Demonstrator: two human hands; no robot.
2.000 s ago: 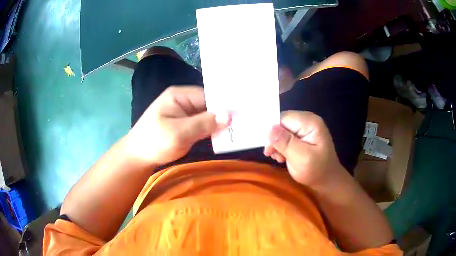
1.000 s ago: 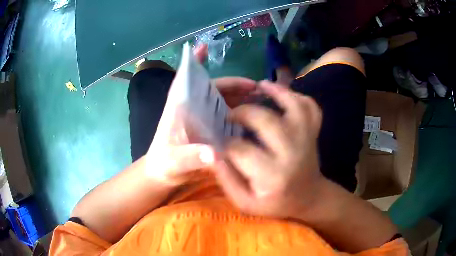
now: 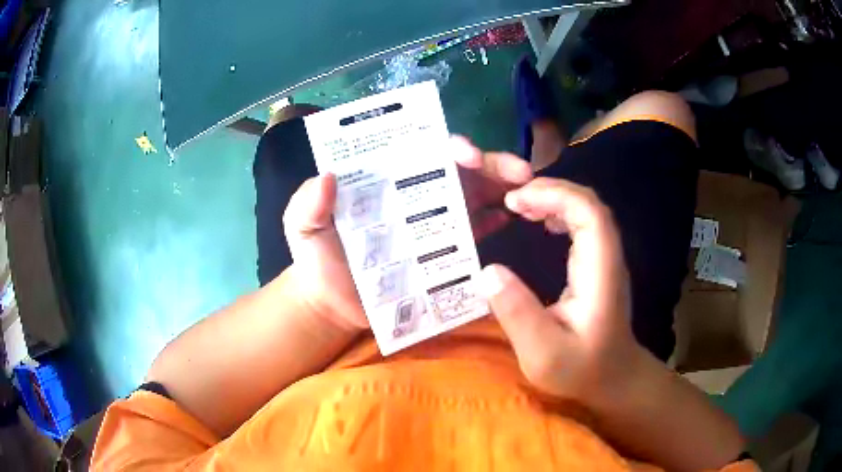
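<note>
A white printed leaflet (image 3: 397, 217) lies over my lap, tilted a little, its printed side up with short black heading bars and small grey pictures. My left hand (image 3: 323, 249) holds it from the left edge, thumb on that edge and fingers behind, with fingertips showing past the right edge. My right hand (image 3: 572, 286) is at the leaflet's right side, fingers curled apart and the thumb tip at the lower right edge. Whether the right hand grips the paper cannot be told.
The dark green table (image 3: 305, 46) is ahead, its pale edge above my knees. An open brown carton (image 3: 734, 313) with white printed strips (image 3: 720, 265) is on the floor at right. A blue crate (image 3: 44, 398) is at lower left. Another person's foot in a dark slipper (image 3: 531, 101) is under the table.
The leaflet has turned from a blank side, through a blurred steep tilt, to its printed side facing up. My right hand has moved from across the paper to its right edge.
</note>
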